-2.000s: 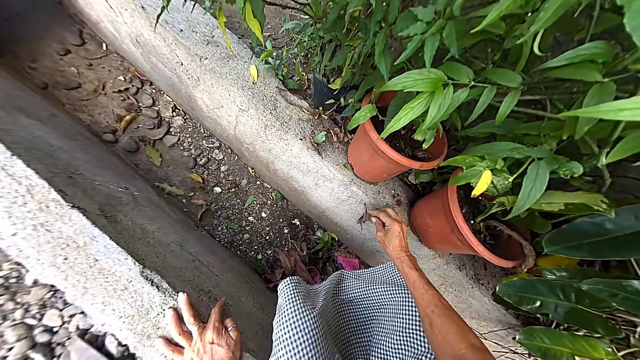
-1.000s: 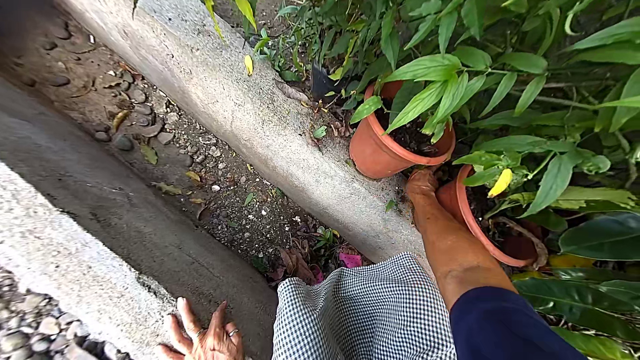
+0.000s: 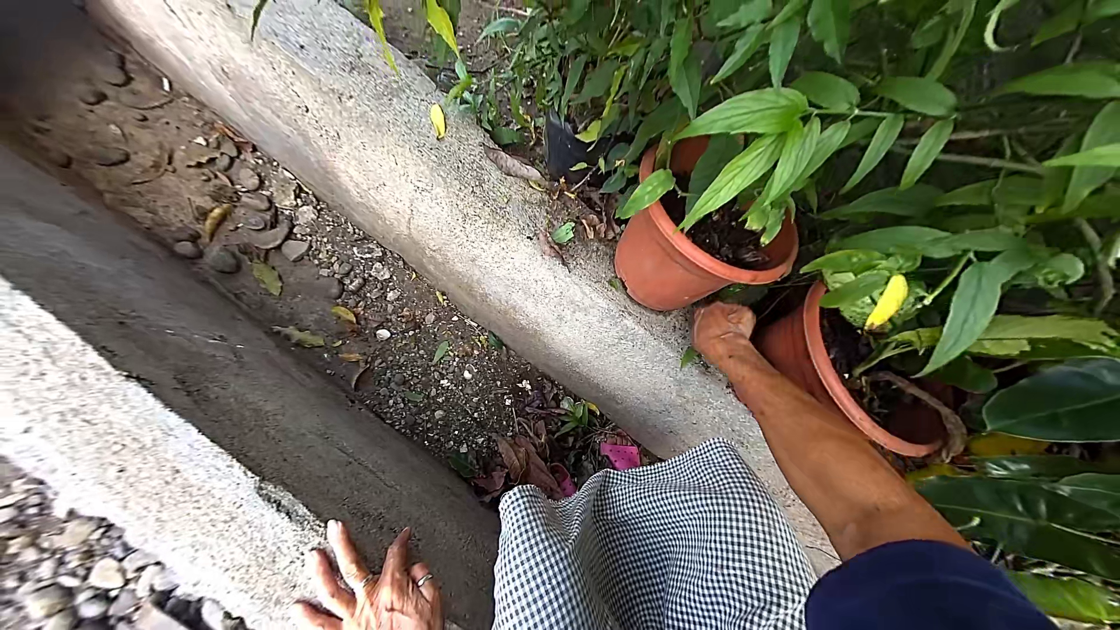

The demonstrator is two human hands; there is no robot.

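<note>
My right hand point(image 3: 724, 327) reaches between two terracotta-coloured plant pots that stand on a concrete ledge point(image 3: 560, 306). Its fingers are bent and partly hidden behind the upper pot point(image 3: 669, 262), so I cannot tell whether they hold anything. The lower pot point(image 3: 831, 376) leans to the right beside my forearm; dark soil and a curved brown stem show in it. At the lower left, my left hand point(image 3: 385, 591) rests on the edge of a second concrete wall point(image 3: 175, 455), fingers spread, a ring on it, holding nothing.
Between the walls runs a soil channel point(image 3: 367, 306) with pebbles and fallen leaves. Something pink point(image 3: 620, 455) lies by dry leaves near my checked garment point(image 3: 656, 542). Leafy plants point(image 3: 980, 157) overhang the pots, and grey pebbles point(image 3: 105, 573) lie at the lower left.
My right hand was on the ledge left of the lower pot two seconds ago. It has since moved in between the pots. My left hand has stayed on the wall.
</note>
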